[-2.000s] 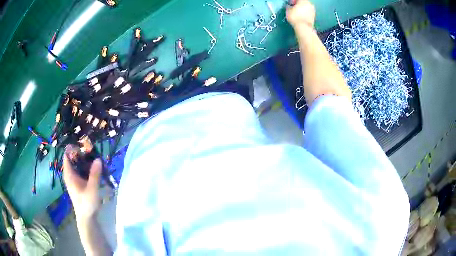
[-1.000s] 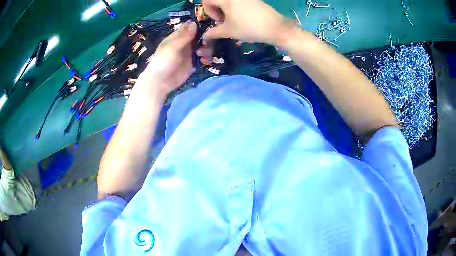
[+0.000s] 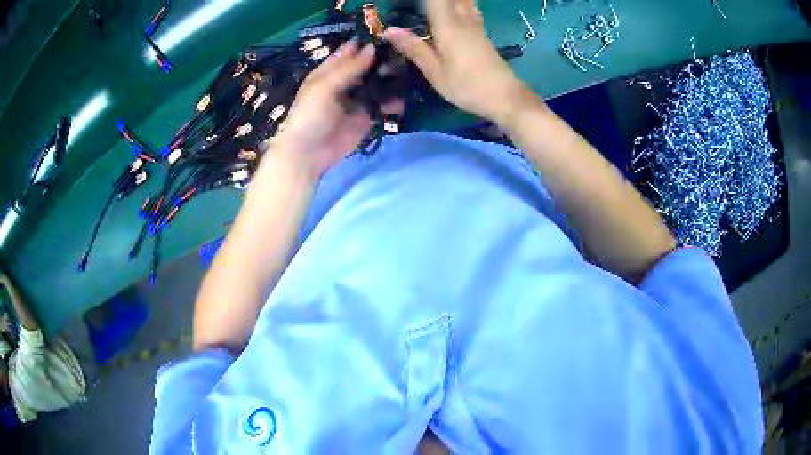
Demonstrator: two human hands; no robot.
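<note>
My left hand (image 3: 327,115) is at the top centre, curled around a black wired unit (image 3: 384,75) with an orange part (image 3: 371,19) at its upper end. My right hand (image 3: 458,58) is just right of the unit, fingers raised and blurred; its thumb is close to the unit's upper end. Whether it touches or holds anything cannot be told. The pile of black wired units (image 3: 236,111) lies to the left on the green bench, with cream and orange parts and red and blue wire tips. A small scatter of silvery clips (image 3: 591,37) lies right of my right hand.
A large heap of silvery clips (image 3: 716,151) lies on a black tray (image 3: 772,253) at the right. A green belt (image 3: 67,67) with spaced wired units runs along the upper left. Another person's arm and light clothing (image 3: 44,378) show at the lower left edge.
My right hand went from the small clips to the unit, then its fingers lifted and spread. My left hand came from the pile's lower left to the centre with a unit.
</note>
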